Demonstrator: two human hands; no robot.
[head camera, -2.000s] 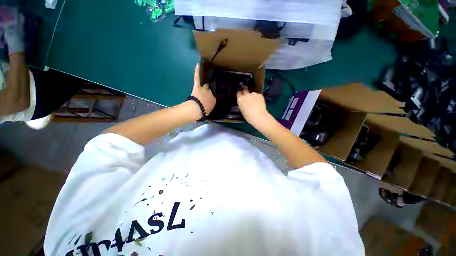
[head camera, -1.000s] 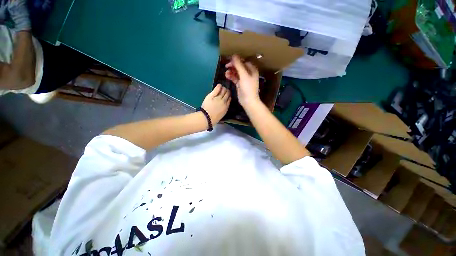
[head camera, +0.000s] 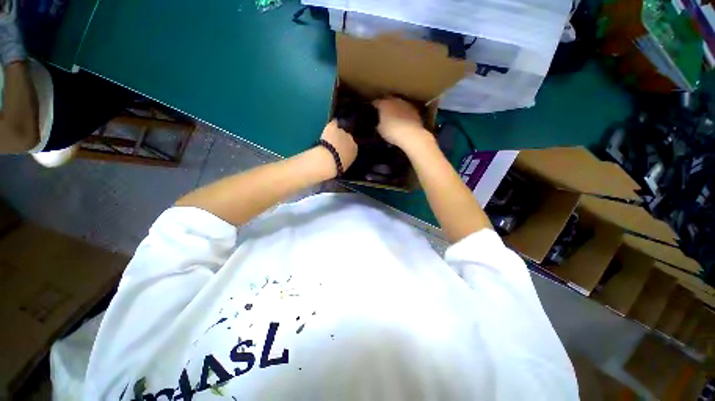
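An open retail box (head camera: 384, 66) stands in front of me on the green bench, its plain brown flap raised at the back. Black items (head camera: 384, 163) lie inside it. My left hand (head camera: 341, 146) is at the box's left side, fingers against a dark bundle (head camera: 357, 116), possibly a coiled cable. My right hand (head camera: 398, 121) reaches into the box from the right, on the other side of the bundle. The fingertips of both hands are hidden by the bundle and the box, so the exact hold is unclear.
White sheets (head camera: 502, 47) with black pieces lie behind the box. A row of open boxes (head camera: 549, 223) runs to the right, beside a pile of black accessories (head camera: 678, 164). A coworker's arm (head camera: 19, 106) is at the left. A wooden stool (head camera: 141, 141) stands on the floor.
My right hand has moved from above the box's left side down into its right side. My left hand remains at the left side. A dark bundle now shows between the hands.
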